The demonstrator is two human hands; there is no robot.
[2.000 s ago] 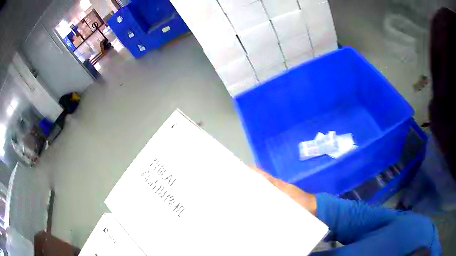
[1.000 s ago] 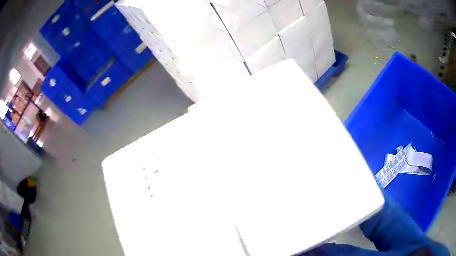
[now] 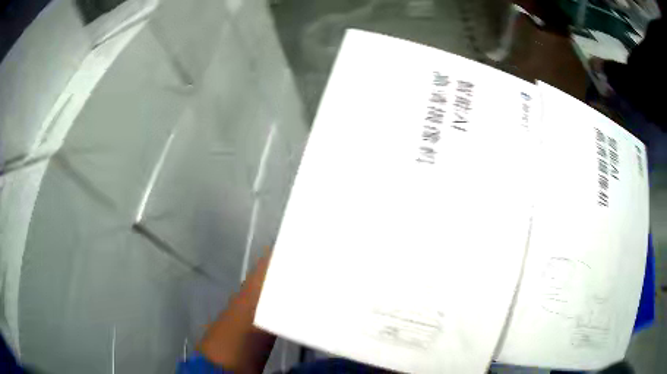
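Two white cartons with small black print, a larger-looking one [image 3: 395, 197] and one beside it [image 3: 585, 256], are held side by side, tilted, in front of me. My left hand [image 3: 238, 318], bare with a blue sleeve cuff, holds the near left edge of the first carton; its fingers are partly hidden behind the carton. My right hand cannot be made out; the cartons cover much of the lower right. A dark shape shows at the bottom right edge, too unclear to name.
A stack of white cartons [image 3: 168, 175], shaded and blurred, fills the left side, close to my left hand. A bit of blue plastic [image 3: 646, 285] shows behind the right carton. Brown and green items lie at the upper right.
The view has swung round; the carton stack now fills the left side close up. The held cartons have turned and sit further right. My left hand has come into view; the blue tote is mostly hidden.
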